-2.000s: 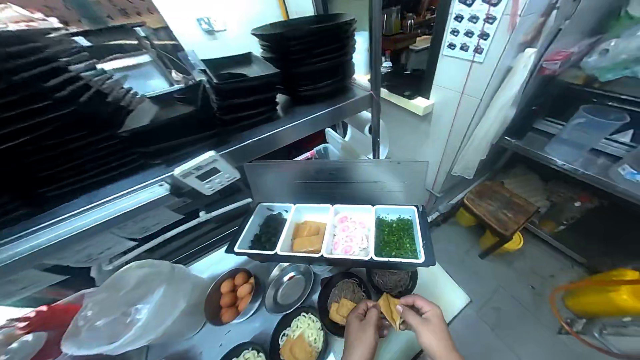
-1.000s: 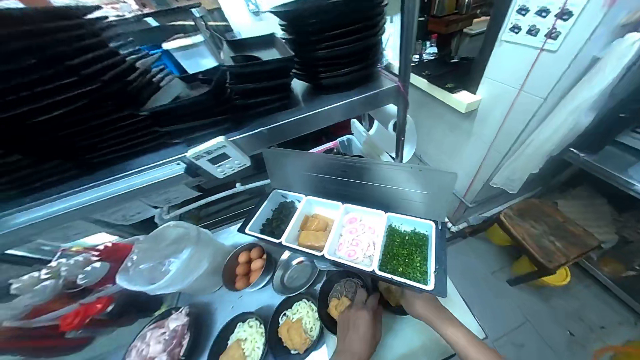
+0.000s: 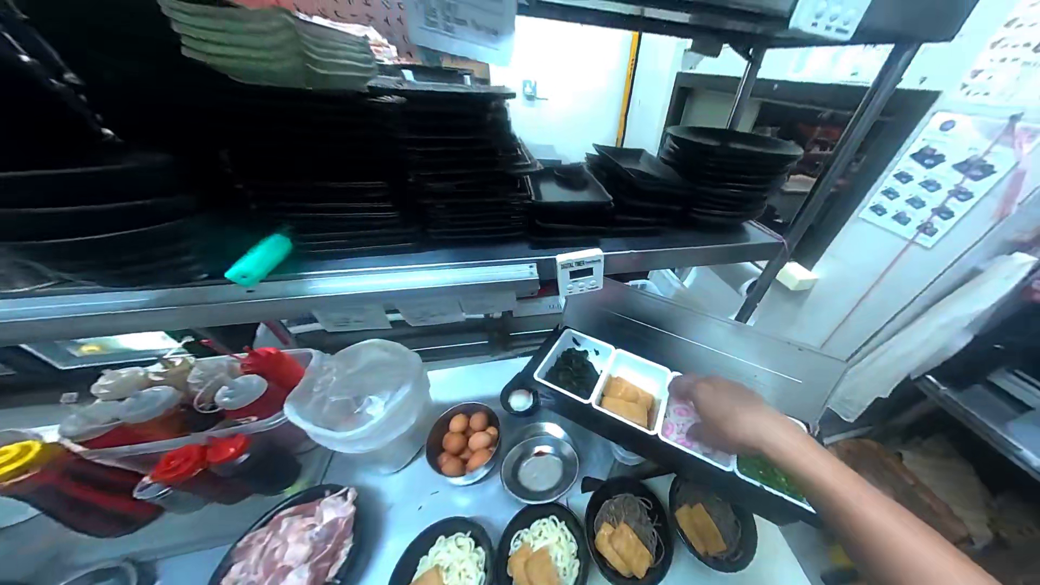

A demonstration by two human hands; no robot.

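Note:
My right hand (image 3: 719, 413) reaches from the right over the white container of pink-and-white fish cake slices (image 3: 682, 422); its fingertips are partly hidden, so whether it grips a slice cannot be told. Beside that container are ones of fried tofu pieces (image 3: 627, 400), dark seaweed (image 3: 574, 372) and chopped green onion (image 3: 768, 474). My left hand is out of view. Below stand black bowls: dark noodles with tofu pieces (image 3: 624, 532), a second like it (image 3: 707, 524), white noodles with tofu pieces (image 3: 543, 544), and another of white noodles (image 3: 451, 554).
A metal bowl of brown eggs (image 3: 467, 441) and a metal dish (image 3: 540, 465) sit left of the topping box. Further left are a plastic tub (image 3: 357, 398), sauce bottles (image 3: 97, 479) and a plate of raw meat (image 3: 296, 540). A shelf with a digital timer (image 3: 580, 272) runs above.
Both hands were down at the dark noodle bowls; my right hand is now over the fish cake container and my left hand has left the view. The view has swung left.

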